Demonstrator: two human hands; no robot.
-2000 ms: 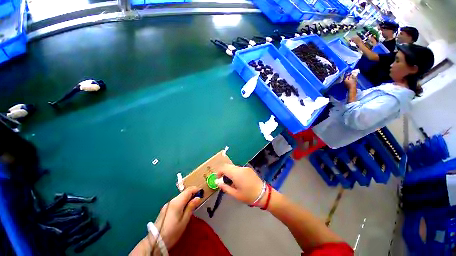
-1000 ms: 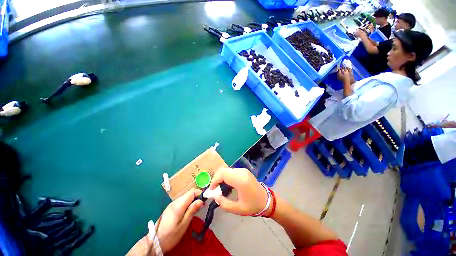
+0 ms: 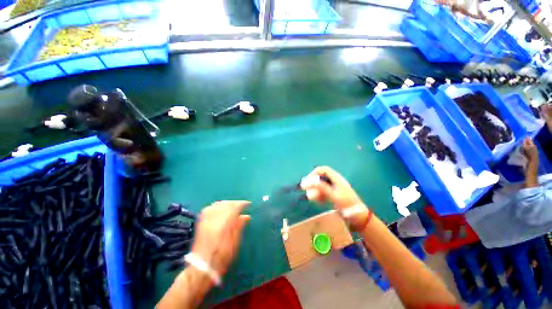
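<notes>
My right hand is raised over the green belt, above the cardboard pad. It holds a part-assembled unit by its white section; the black stick sticks out to the left, blurred. My left hand is to the left, blurred, with thumb and fingers apart and nothing visible in it. The green cup sits on the cardboard pad at the belt's front edge.
A blue bin full of black handles is at left, with loose handles beside it. A dark bottle stands behind. Finished-looking units lie on the far belt. Blue bins and a person's hand are at right.
My right hand has lifted the unit up and away from the cup. My left hand has let go and moved left. The view has swung left, showing the handle bin and dark bottle.
</notes>
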